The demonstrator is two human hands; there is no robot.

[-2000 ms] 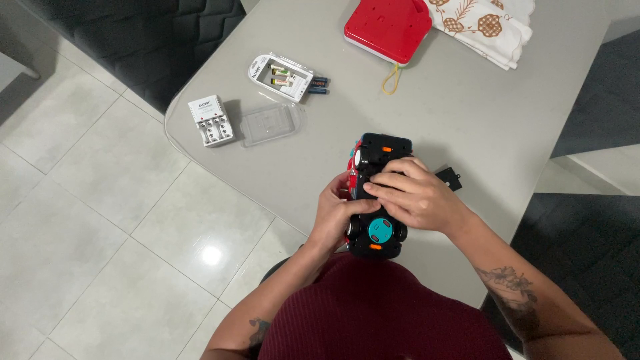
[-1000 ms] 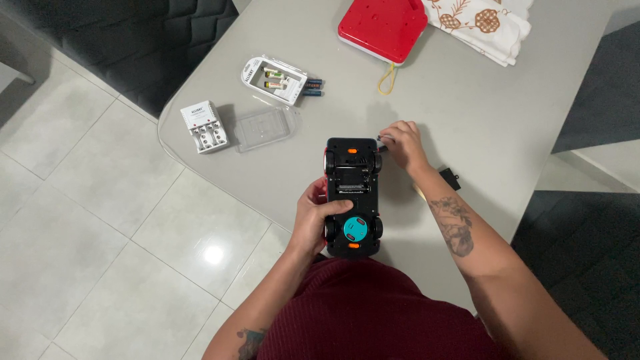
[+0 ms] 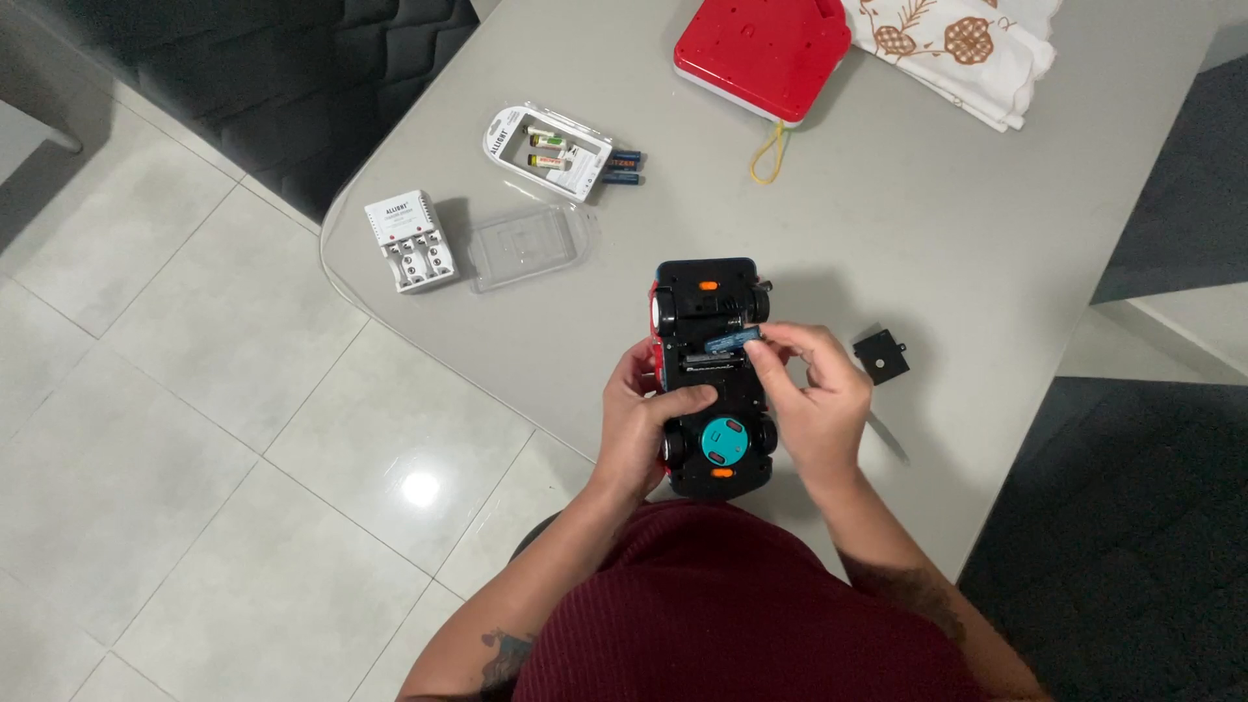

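A toy car [image 3: 715, 390], its black underside up, is held by my left hand [image 3: 645, 419], with the thumb pressed on the underside. My right hand [image 3: 814, 390] pinches a blue cylindrical battery [image 3: 732, 341] between thumb and fingertips, tilted over the car's uncovered battery compartment [image 3: 709, 363]. A dark battery lies in the compartment beside it. The car has a teal disc [image 3: 724, 443] and orange parts on its underside. To the right of my right hand, a small black battery cover [image 3: 881, 356] rests on the table.
A white battery charger [image 3: 410, 242] and a clear plastic tray [image 3: 526, 248] lie at the left. Behind them is an opened charger package [image 3: 550, 152] with batteries, and blue batteries [image 3: 624, 168] beside it. A red-topped box [image 3: 762, 54] and an embroidered white cloth [image 3: 960, 54] lie at the back.
My right hand was on the car's underside, then beside its upper right wheel; now it is over the compartment with the blue battery. My left hand still holds the car.
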